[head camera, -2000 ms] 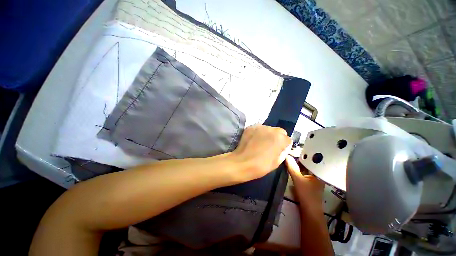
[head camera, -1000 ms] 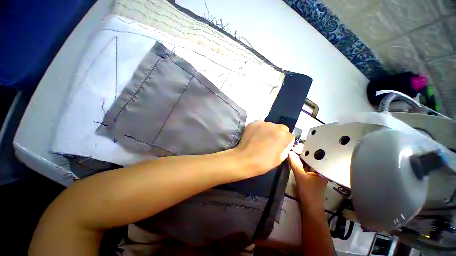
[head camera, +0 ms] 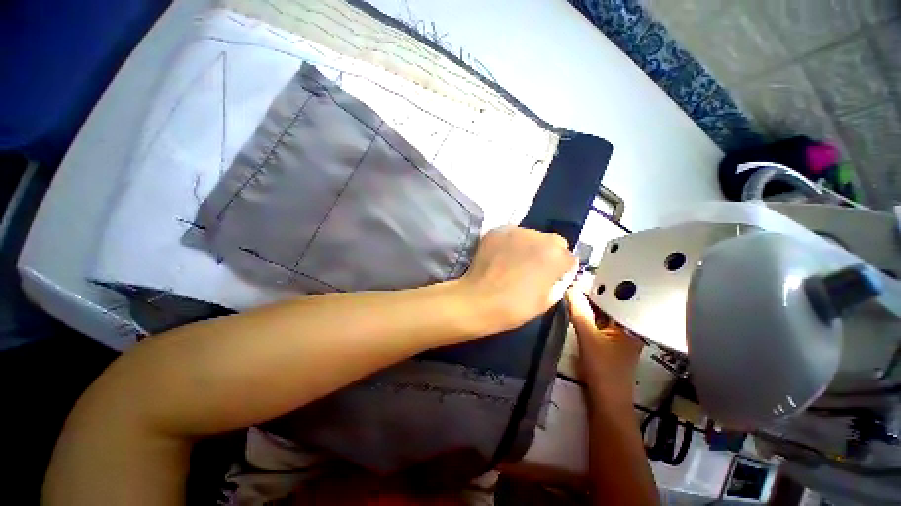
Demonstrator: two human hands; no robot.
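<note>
A dark band (head camera: 573,183) runs along the right edge of the work, beside the sewing machine (head camera: 761,326). My left hand (head camera: 519,282) presses on the band with its fingers bunched close to the needle area. My right hand (head camera: 603,341) is at the band's edge under the machine head, its fingertips close to my left hand's; its grip is partly hidden. A grey pocket piece (head camera: 346,193) lies on the white backing panel (head camera: 138,232). A grey garment panel (head camera: 395,420) hangs toward my lap. The presser foot and needle are mostly hidden.
Fabric shears with black loop handles (head camera: 668,435) lie below the machine head. Patterned blue cloth (head camera: 662,74) runs along the table's back edge by the tiled wall (head camera: 771,40). A dark bundle with pink and green (head camera: 790,168) is behind the machine. A blue surface (head camera: 69,69) is at upper left.
The whole view has shifted slightly, with cloth, hands and machine a little higher in the picture. Both hands keep nearly the same places on the dark band.
</note>
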